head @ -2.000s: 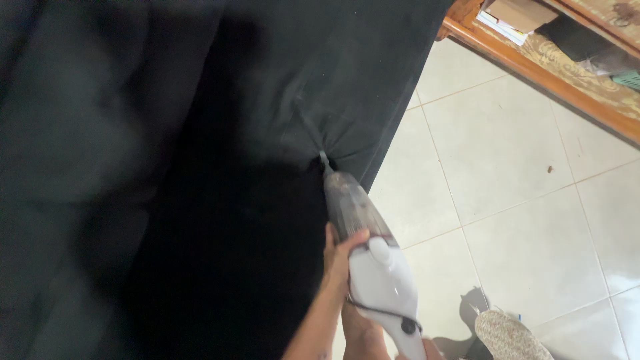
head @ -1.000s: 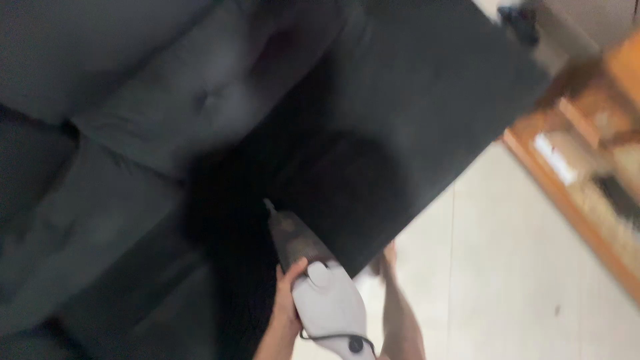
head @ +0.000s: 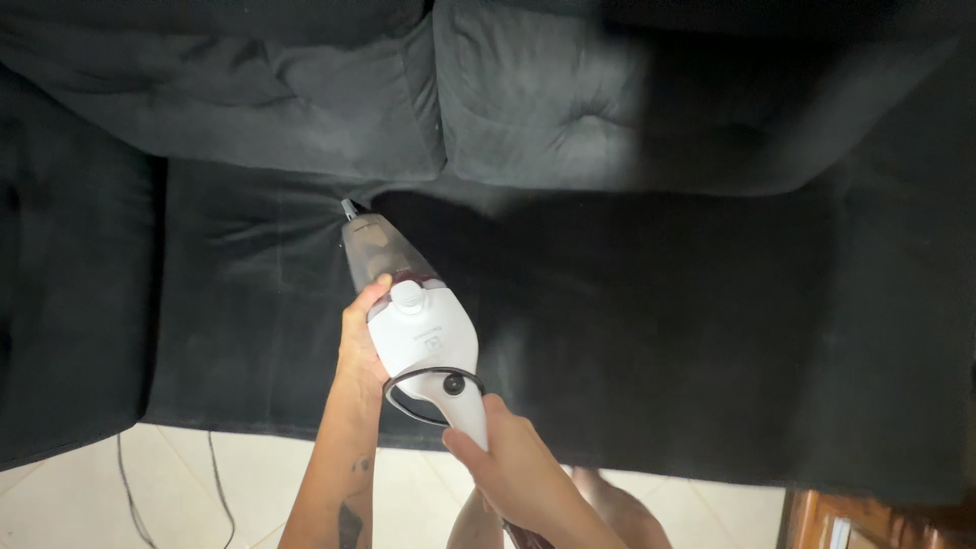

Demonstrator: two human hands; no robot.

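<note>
A white handheld vacuum cleaner (head: 423, 328) with a clear dust cup (head: 385, 250) spans the middle of the view. My left hand (head: 362, 335) supports its body from the left side, the thumb by the round white button. My right hand (head: 511, 450) is closed around its rear handle. The narrow grey nozzle (head: 349, 209) points at the black sofa seat (head: 656, 320), close to the base of the back cushions; whether it touches the fabric I cannot tell. A black cord loops around the vacuum's handle.
Two back cushions (head: 541, 107) line the sofa's rear, and a dark armrest or side section (head: 69, 267) is on the left. A thin cord (head: 216, 480) lies on the tiled floor (head: 61, 496). A wooden furniture piece (head: 877, 518) stands at the lower right.
The view has swung strongly from the sofa's edge to its seat and back cushions. My right hand, off the vacuum's body near the sofa edge one second ago, is now on the handle.
</note>
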